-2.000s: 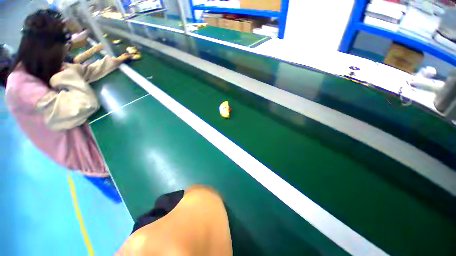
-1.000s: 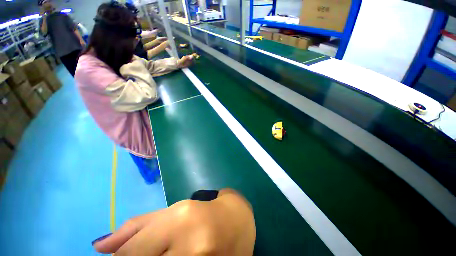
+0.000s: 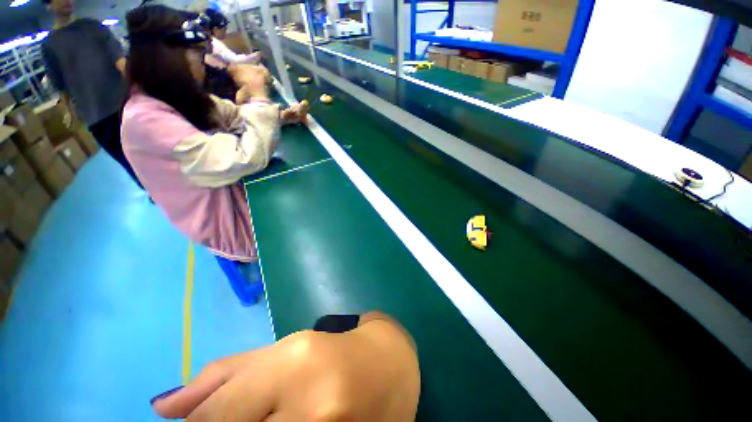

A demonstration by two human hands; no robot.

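A yellow and white toy car body shell [image 3: 477, 233] with a little red at its right edge lies on the dark green conveyor belt [image 3: 569, 305], beyond the white-silver rail [image 3: 445, 276]. My left hand [image 3: 305, 379], as far as I can tell which it is, is large and close at the bottom edge, back up. One finger with a dark purple nail points left. The other fingertips are cut off, so a grip cannot be seen. A black cuff shows behind it. My right hand is out of the picture.
A glossy green worktop [image 3: 321, 239] lies before the rail. A seated person in a pink and cream jacket [image 3: 185, 173] is at the left, smaller yellow pieces [image 3: 326, 99] near their hand. Another person [image 3: 82, 66] stands behind. Metal posts cross the far line.
The yellow shell has moved right and nearer. The neighbour's hand has drawn back to the rail, and a yellow piece lies on the belt beside it. My hand has hardly moved since the last earlier frame.
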